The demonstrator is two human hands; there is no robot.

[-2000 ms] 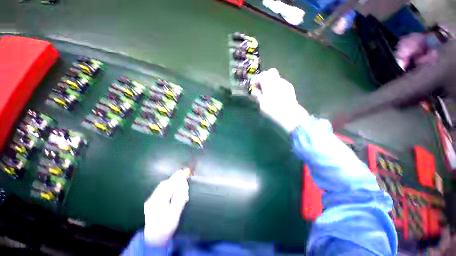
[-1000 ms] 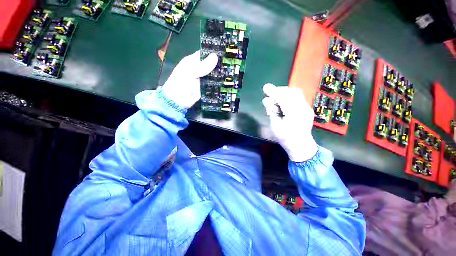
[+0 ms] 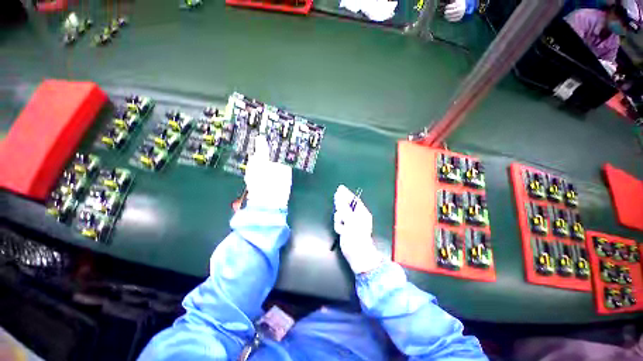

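Note:
My gloved left hand [image 3: 266, 180] is at the right end of the row of joined board strips. Its fingers are on a joined board strip [image 3: 289, 137], which lies crosswise and seems held at its near side. The fingertips and part of the strip overlap, so the exact grip is hard to see. My gloved right hand [image 3: 355, 229] is over the mat to the right, closed around thin dark tweezers [image 3: 357, 198] that stick out at both sides of the hand. No board is in the right hand.
More joined strips [image 3: 166, 139] stand at left beside a thick red foam block [image 3: 53, 134]. Red pads [image 3: 416, 211] with single boards in grids are at right. A slanting metal post [image 3: 486, 67] rises behind them. Another person [image 3: 596, 32] is at the top right.
My left hand has moved forward with the strip, which has turned from upright to crosswise near the row. My right hand has shifted slightly left, and the tweezers now show clearly. The view takes in more bench.

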